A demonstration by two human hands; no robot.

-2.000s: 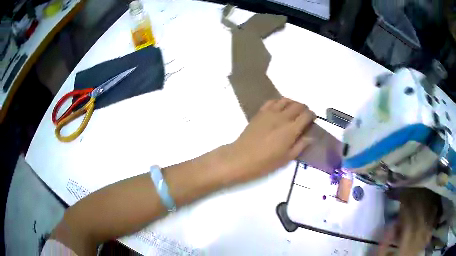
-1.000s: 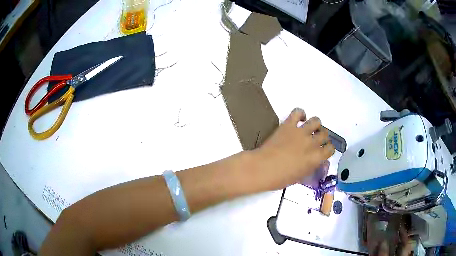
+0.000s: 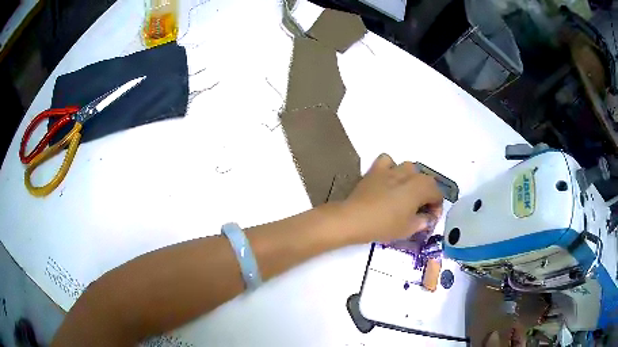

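Brown fabric pieces (image 3: 317,152) lie joined in a chain, running from the back of the table down to my left hand (image 3: 400,203). My left hand has its fingers bent down on a piece beside the presser foot (image 3: 428,251), under purple light. The fingers cover most of that piece. My right hand (image 3: 503,336) is small, dark and cut off by the bottom edge, by brown material (image 3: 486,305) under the machine head (image 3: 515,213). Its grip is hidden.
Red-and-yellow-handled scissors (image 3: 83,116) lie on a folded dark cloth (image 3: 159,85) at the left. A small bottle with yellow-orange liquid (image 3: 160,26) stands behind it. Loose threads lie on the white table (image 3: 223,142). A narrow pale strip curls behind the chain.
The view has shifted, so the machine and table things sit further left than a second ago. My left hand's fingers are more bent and closer together by the presser foot.
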